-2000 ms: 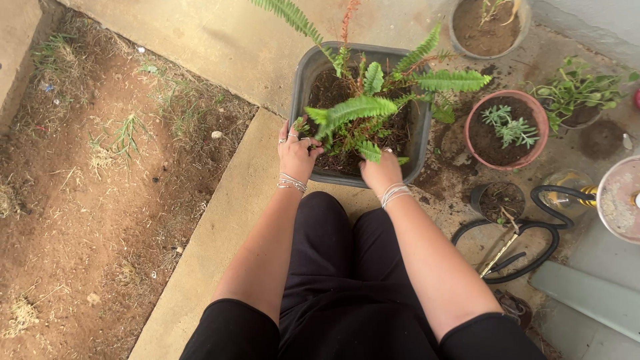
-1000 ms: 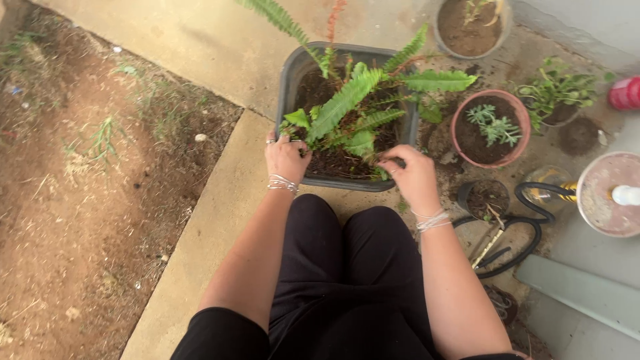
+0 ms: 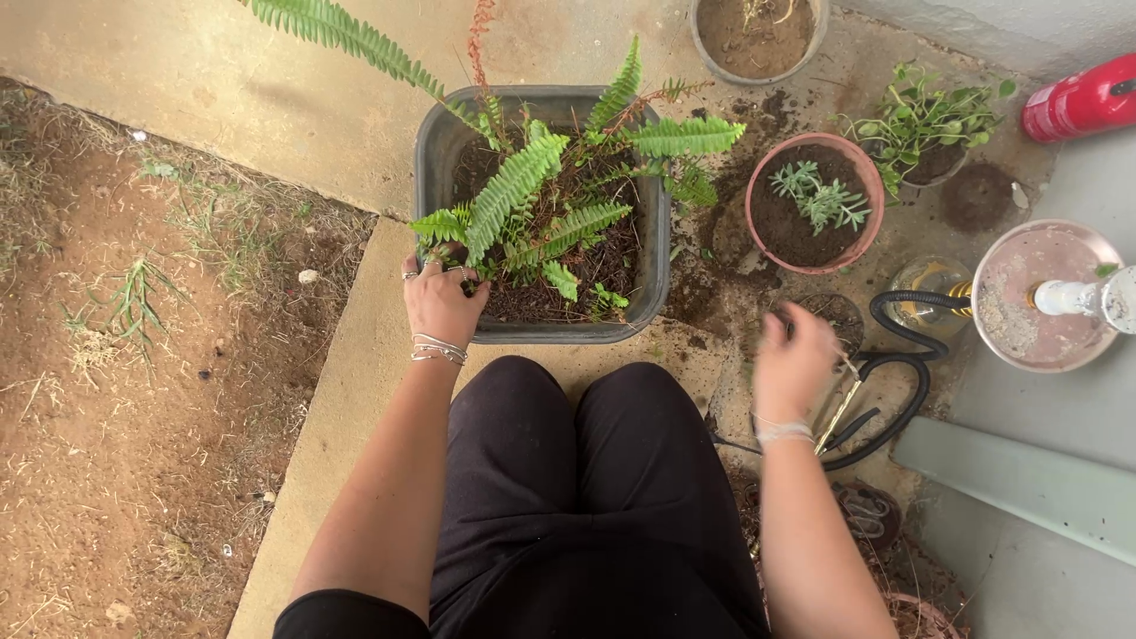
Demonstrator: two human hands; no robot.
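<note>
A green fern (image 3: 519, 191) grows in dark soil in a grey rectangular planter (image 3: 657, 266) in front of my knees. At the planter's near left corner my left hand (image 3: 446, 297) has its fingers curled down among low leaves, so what they grip, if anything, is hidden. My right hand (image 3: 792, 364) is off to the right of the planter, blurred, above a small dark pot (image 3: 839, 318). Whether anything is between its fingers does not show. A round terracotta-coloured pot (image 3: 865, 253) with a small grey-green plant stands beyond that hand.
A hookah with a pinkish tray (image 3: 998, 342) and black hose (image 3: 919, 377) stands at the right. Behind are a leafy potted plant (image 3: 932, 120), a pot of dry soil (image 3: 754, 44) and a red fire extinguisher (image 3: 1083, 98). Bare earth (image 3: 160, 426) borders the paving at left.
My right hand has moved right, from the planter's near right corner to above the small dark pot. My left hand remains at the near left corner.
</note>
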